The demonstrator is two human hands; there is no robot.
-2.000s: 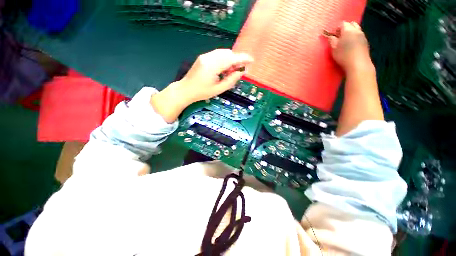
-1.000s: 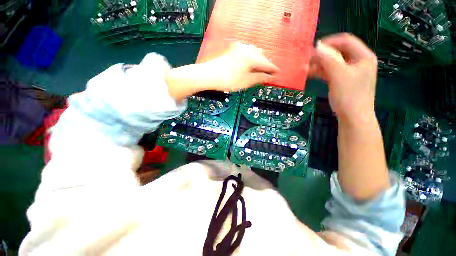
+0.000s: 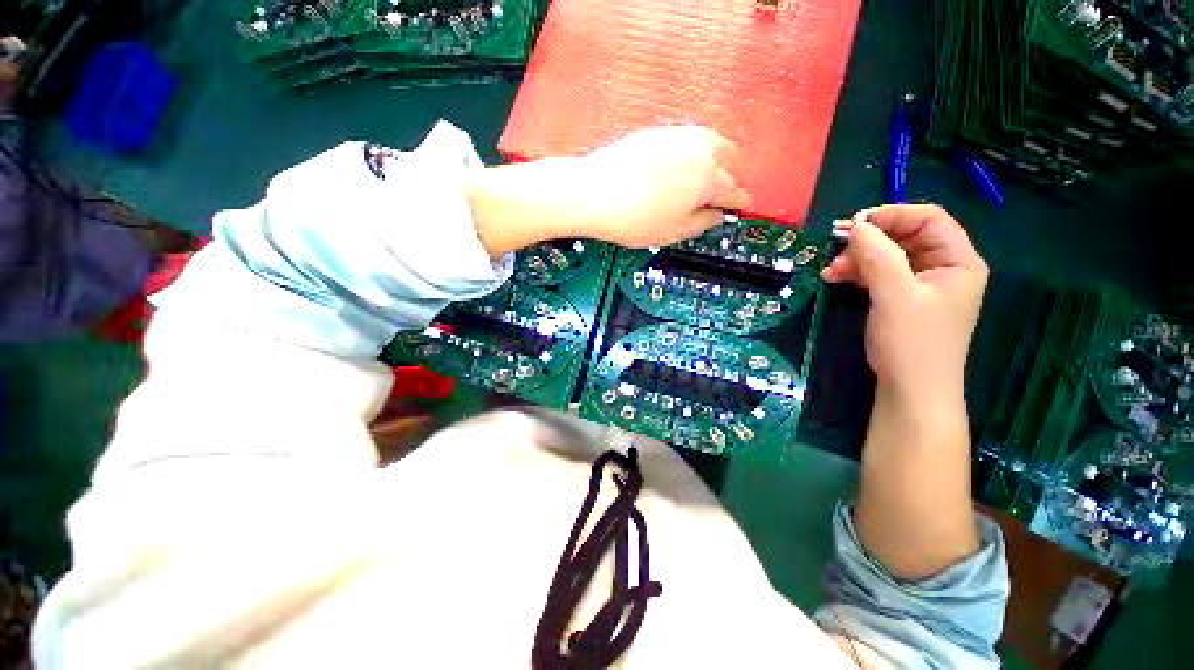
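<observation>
Two green PCB panels (image 3: 694, 353) lie side by side in front of me, with curved outlines, black slots and small parts. My left hand (image 3: 668, 187) is over the top edge of the panels, beside the red sheet (image 3: 681, 79); its fingertips point down at the board, and whether they hold a part cannot be told. My right hand (image 3: 917, 268) is just right of the panels, thumb and finger pinched on a small pale component (image 3: 845, 227).
Stacked PCB panels stand at the far side (image 3: 439, 26) and the right (image 3: 1113, 79), with more at lower right (image 3: 1126, 491). Thin blue tools (image 3: 900, 151) lie right of the red sheet. A blue object (image 3: 121, 96) is at upper left. A cardboard box (image 3: 1061, 589) is at lower right.
My left hand has moved from the red sheet to the panels' top edge. My right hand has come down from the red sheet to beside the panels. The view has shifted.
</observation>
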